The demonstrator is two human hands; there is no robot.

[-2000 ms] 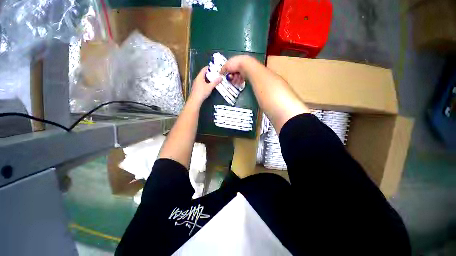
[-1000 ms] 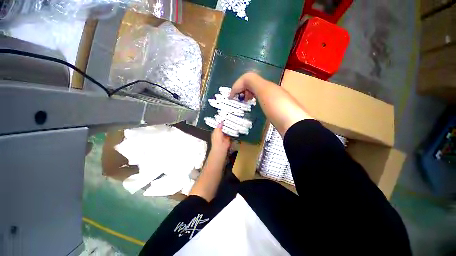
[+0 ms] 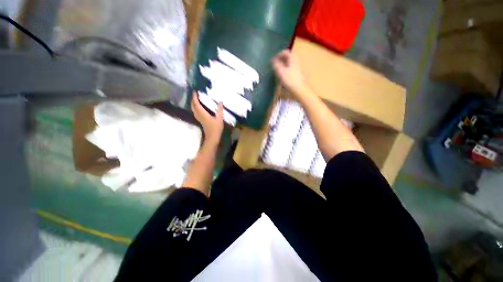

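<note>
A pile of several white plastic housings lies on the green bench top, blurred by motion. My left hand is at the pile's near end, thumb and fingers apart around the nearest housings; whether it grips them is unclear. My right hand is off the pile to the right, near the bench edge and the carton flap. Its fingers look curled, but blur hides whether it holds anything. More stacked housings stand in rows inside the open carton.
A red stool is beyond the carton. A smaller box holds crumpled white sheets at left. A clear plastic bag and a grey machine frame are at upper left. A blue bin is at right.
My right hand has moved off the housings to the right. My left hand has shifted to the pile's lower left. The housings now lie slanted and spread, and the whole view has shifted.
</note>
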